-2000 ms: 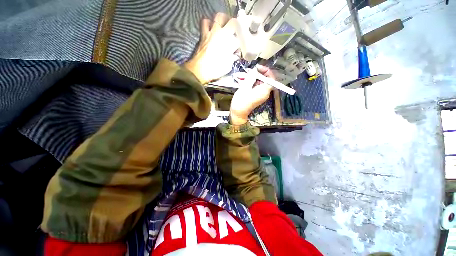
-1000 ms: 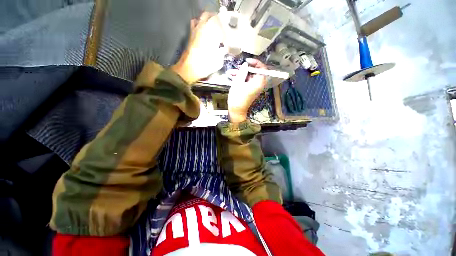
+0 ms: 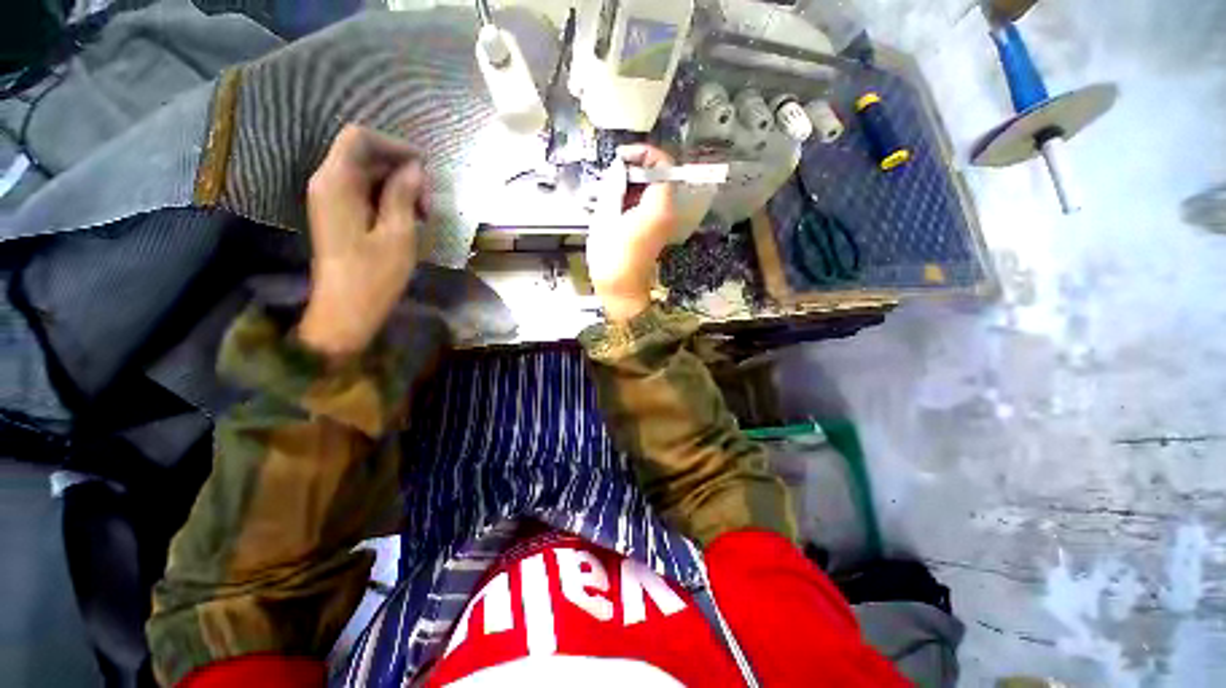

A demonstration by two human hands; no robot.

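Note:
The grey fine-textured panel [image 3: 303,114] lies on the table left of the overlock machine [image 3: 639,61], its right part under bright light by the presser foot area [image 3: 571,148]. My left hand [image 3: 363,222] is over the panel's near edge, slightly blurred, fingers bent and apart, with nothing seen in it. My right hand [image 3: 629,242] is just right of the foot, shut on a narrow white strip [image 3: 692,174] that points right. Glare hides the cloth edge at the needle. A brown-gold strip [image 3: 218,135] crosses the panel at left.
Dark green-handled scissors [image 3: 823,245] and a yellow and dark-blue handle [image 3: 881,131] lie on the blue mat [image 3: 928,215]. Dark trimmings [image 3: 706,269] are heaped near my right wrist. Dark cloth [image 3: 121,296] hangs at left. A green crate rim [image 3: 854,470] is right of my lap.
My left hand has come away from the foot, leftward and nearer to me. My right hand still holds the white strip beside the foot. The view has shifted, showing more of the mat.

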